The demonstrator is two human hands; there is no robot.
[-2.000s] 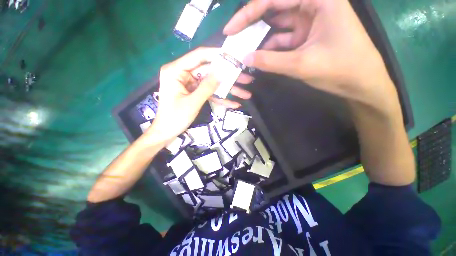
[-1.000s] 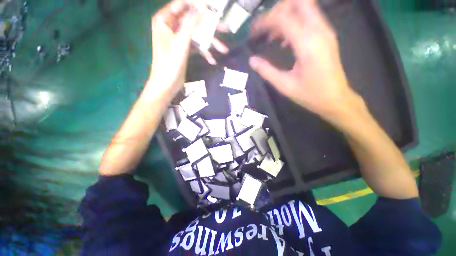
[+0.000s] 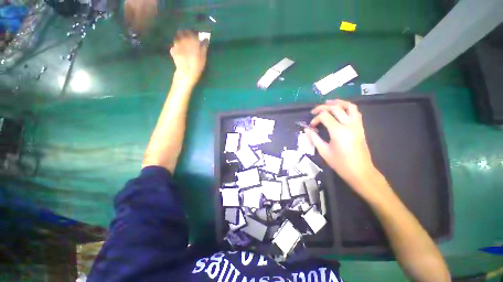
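Observation:
Many small white and grey display panels (image 3: 248,179) lie heaped in the left compartment of a black divided tray (image 3: 335,220). My right hand (image 3: 341,129) is over the tray near the divider, its fingertips beside a thin dark piece and a white panel (image 3: 305,144); whether it grips either is unclear. My left hand (image 3: 188,55) reaches far out to the left, down at the green bench. A small white piece (image 3: 204,37) shows at its fingertips; its grip is hidden. Two joined pairs, one left (image 3: 275,73) and one right (image 3: 336,80), lie behind the tray.
A slanting grey metal post (image 3: 430,52) stands behind the tray's right side, with a second black tray (image 3: 485,80) beyond it. A yellow piece (image 3: 348,26) lies farther back. A blurred hand of another person (image 3: 140,16) is at the upper left, near loose small parts (image 3: 71,55).
My hands have parted: the left went out to the far left, the right came down over the tray. The view has shifted, showing the tray whole and two joined pairs behind it.

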